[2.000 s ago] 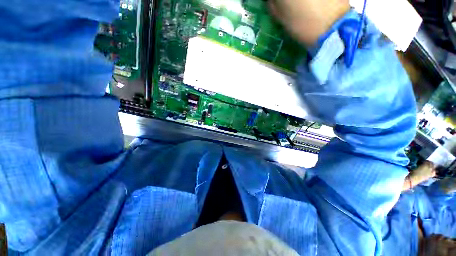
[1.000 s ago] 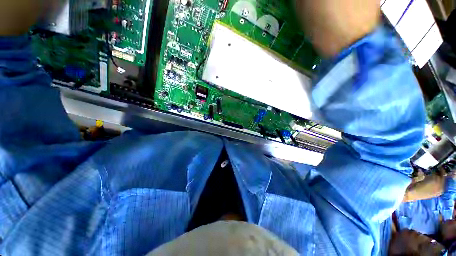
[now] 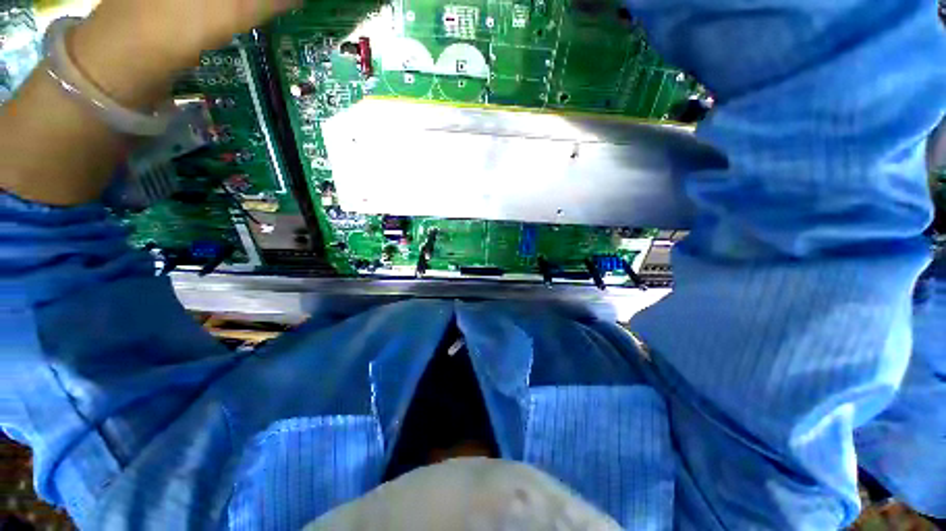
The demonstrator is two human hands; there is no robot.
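A large green printed circuit board (image 3: 467, 244) lies in front of me. A long flat white-silver heatsink (image 3: 498, 161) lies across its middle, with a thin yellow edge on the far side. Two white round marks show on the bare green area beyond it. My left hand (image 3: 197, 26) reaches in at the top left, with a pale bangle on the wrist. Its fingers are cut off by the top edge, so what they hold is hidden. My right hand is out of the picture; only the blue sleeve shows at the upper right.
Another board (image 3: 233, 156) lies to the left, past a dark gap, with a silver finned block partly under my left wrist. A silver conveyor rail (image 3: 259, 298) runs along the near edge, close to my smock. Part of another blue smock shows at the right edge.
My left hand has come into view at the top left and reaches inward across the left board. My right hand has moved up out of the picture. The view has turned, so the heatsink lies more level.
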